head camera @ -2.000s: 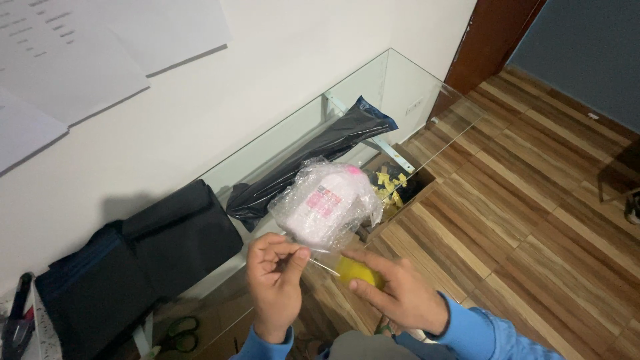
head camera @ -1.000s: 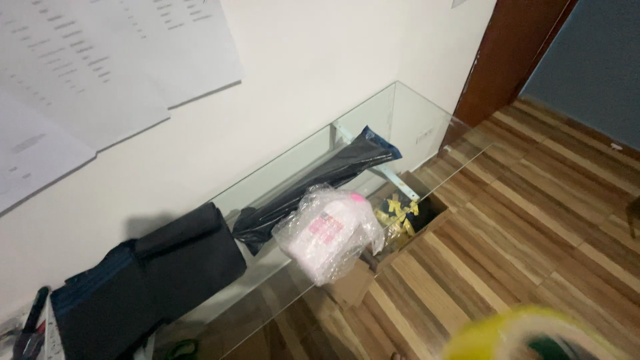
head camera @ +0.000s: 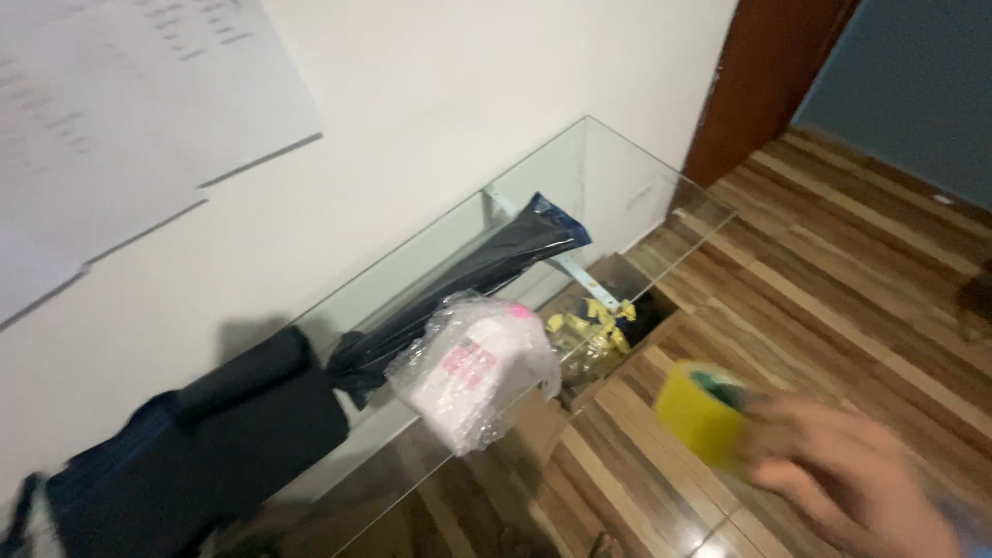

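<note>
Blurred at the lower right, my right hand [head camera: 845, 473] grips a roll of yellow adhesive tape [head camera: 701, 415], held over the floor. To its left, a white and pink item in bubble wrap [head camera: 480, 368] rests on the glass shelf [head camera: 659, 186] near its front edge. Behind it a long black plastic package [head camera: 465, 271] with a blue end lies along the shelf. Folded dark cloth or packages [head camera: 232, 434] are piled at the left. My left hand is outside the view.
Beneath the shelf, an open cardboard box [head camera: 620, 341] holds crumpled yellow scraps. A pale metal bracket [head camera: 585, 283] supports the glass. Printed papers [head camera: 194, 101] hang on the white wall. A brown door [head camera: 759, 85] stands at the upper right, beyond the wood-patterned floor [head camera: 790, 287].
Two seconds ago both hands were at the near edge of the bubble-wrapped item. My left hand has left the view, and my right hand has moved right with the tape roll.
</note>
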